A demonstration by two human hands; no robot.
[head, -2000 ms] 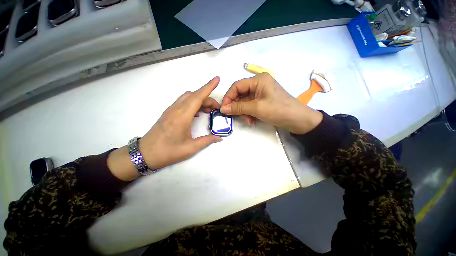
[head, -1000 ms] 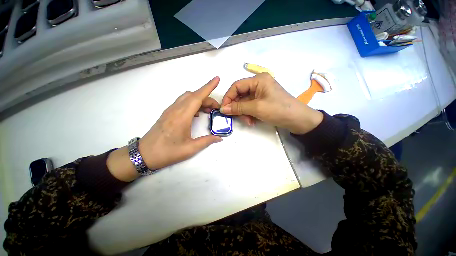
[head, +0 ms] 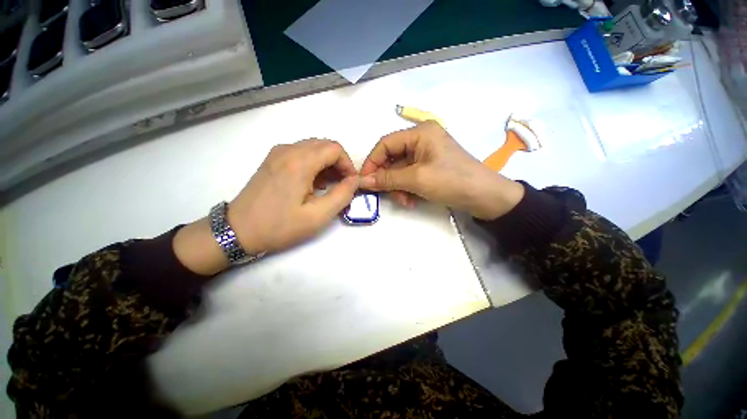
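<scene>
A smartwatch case (head: 361,209) with a shiny rim and white reflections on its glass lies on the white bench top between my hands. My left hand (head: 287,192) has its thumb and forefinger pinched together at the watch's upper edge. My right hand (head: 438,170) also pinches there, and its fingertips meet those of my left hand. The fingertips hide the watch's upper edge. Whatever is between them is too small to tell.
An orange-handled brush (head: 506,150) and a small yellow tool (head: 418,114) lie beyond my right hand. A foam tray of watches (head: 184,61) stands back left. A translucent sheet (head: 354,37) lies partly on the green mat. A blue parts box (head: 602,65) with bottles stands back right.
My left hand has moved from the watch's left side to its upper edge, and its spread thumb and forefinger have closed to meet my right fingertips. My left sleeve now mostly covers the watch at far left.
</scene>
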